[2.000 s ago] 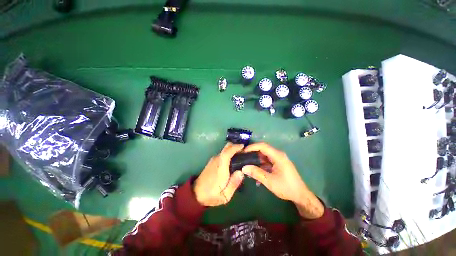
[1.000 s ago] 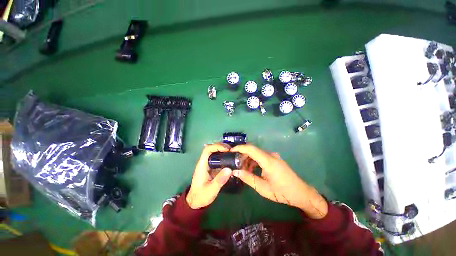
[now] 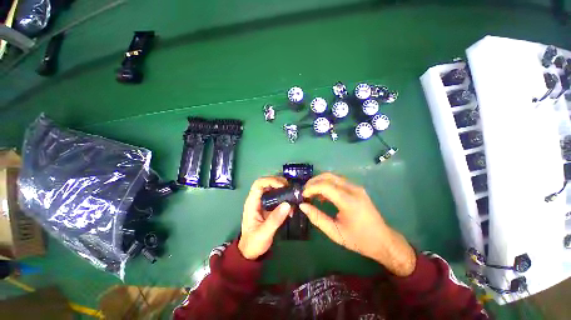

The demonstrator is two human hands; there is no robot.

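My left hand (image 3: 262, 215) is bare and holds a short black barrel (image 3: 275, 199) between thumb and fingers. My right hand (image 3: 344, 212) pinches the barrel's right end with thumb and fingertips; what is at that end is too small and covered to tell. Below my hands, a black housing (image 3: 297, 226) lies upright in the view on the green bench, its wider crosswise end (image 3: 297, 170) showing above my fingers. Its middle is hidden by my hands and the barrel. Two more black housings (image 3: 208, 156) lie side by side to the left.
Wired round units (image 3: 340, 109) with white spoked faces stand grouped beyond my hands. A clear bag (image 3: 81, 187) of black parts lies left. A foam tray (image 3: 446, 134) and a white foam sheet (image 3: 501, 156) with units are at right. A partly assembled product (image 3: 134, 57) lies far left.
The barrel has turned from dark side-on to a slanted hold, and my right fingers have moved to its end. More of the housing below shows. The far product has shifted left.
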